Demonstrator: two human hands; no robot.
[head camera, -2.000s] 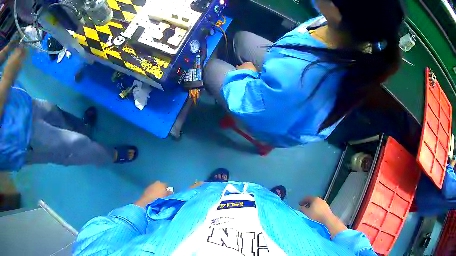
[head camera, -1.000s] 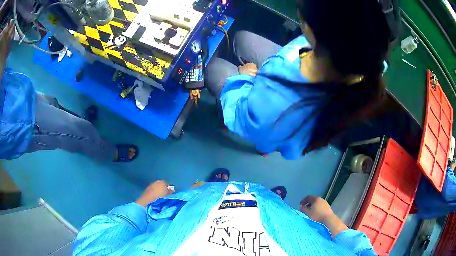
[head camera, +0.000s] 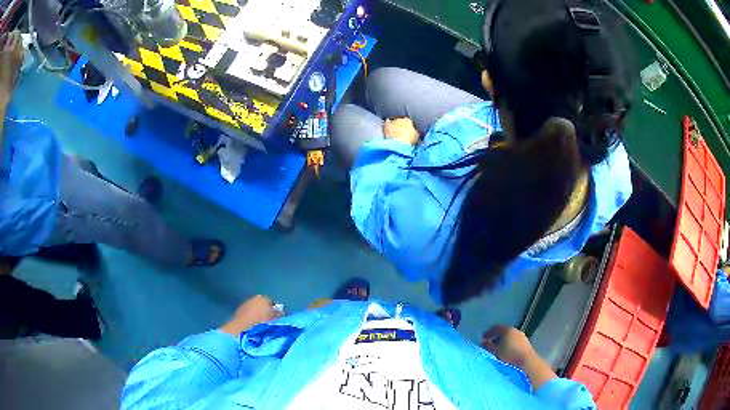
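My left hand is low at the left of my body, fingers closed on a small white wipe that shows at the fingertips. My right hand hangs low at the right, fingers curled; it is dim and I cannot tell whether it holds anything. Both hands are apart and away from the bench. Nearest in front is a bench machine with a yellow-black checkered top and a white fixture on it.
A seated person in a blue smock is close ahead to the right. Another person's leg is at the left. The machine stands on a blue bench. Red trays stand at the right. A keypad is at the machine's side.
The seated person has turned the head and leaned back toward me and the right. A dark shape has appeared at the lower left. My hands have hardly moved.
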